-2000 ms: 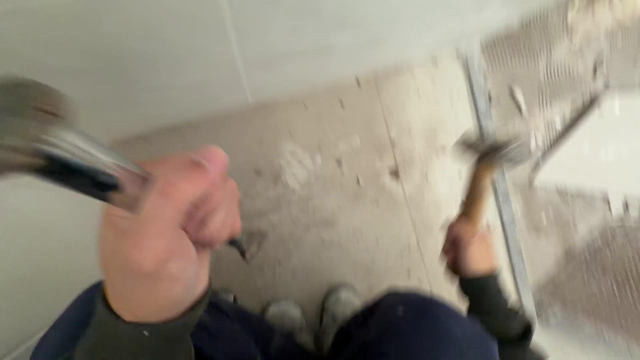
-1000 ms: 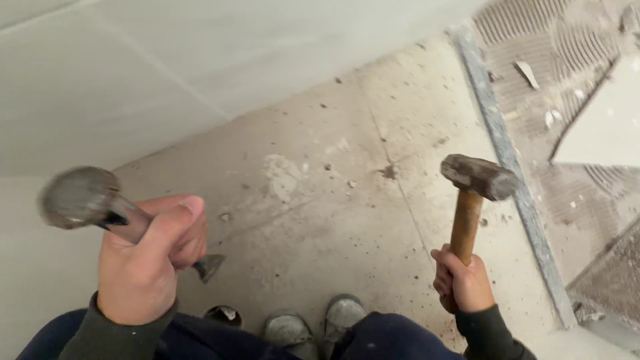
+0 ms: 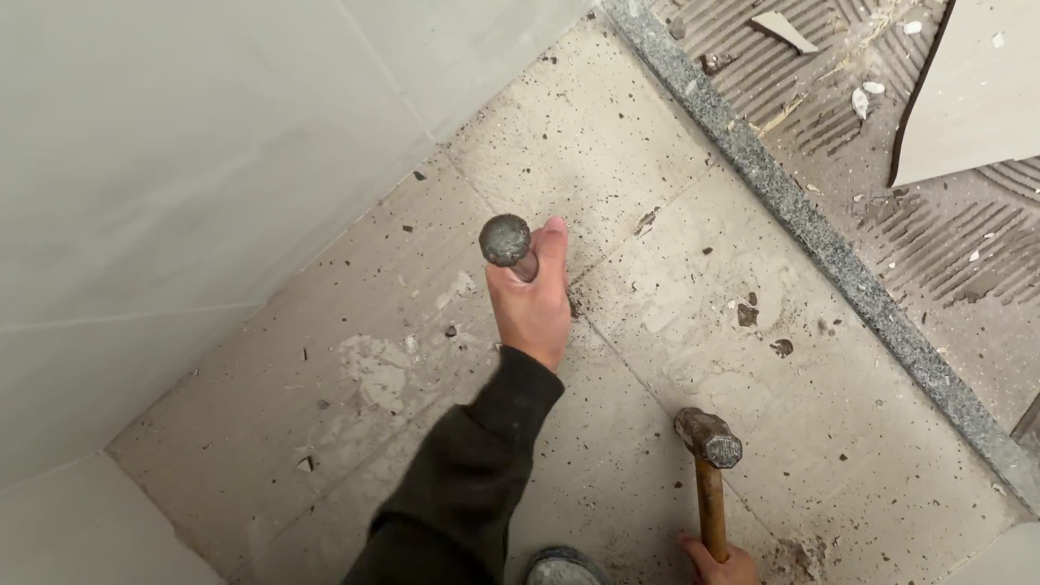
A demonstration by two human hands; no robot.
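Observation:
My left hand [image 3: 532,305] is closed around the shaft of a steel chisel [image 3: 505,240], whose round struck head points up toward the camera. The chisel's lower end is hidden behind the hand, above the joint between floor tiles [image 3: 650,301]; contact with the floor cannot be told. Lower right, my right hand [image 3: 721,565] grips the wooden handle of a club hammer [image 3: 708,439]. Its worn metal head is to the right of and below the left hand, apart from the chisel.
Pale wall tiles [image 3: 203,162] rise at the left. A grey granite strip [image 3: 812,236] crosses the right side; beyond it are ridged adhesive [image 3: 959,252], tile shards [image 3: 784,32] and a large broken tile [image 3: 975,97]. Small debris dots the floor, and a shoe [image 3: 562,566] shows at the bottom.
My left hand has reached out from the left to over the middle of the floor tiles with the chisel. My right hand still holds the hammer, now lower in view. The view has shifted.

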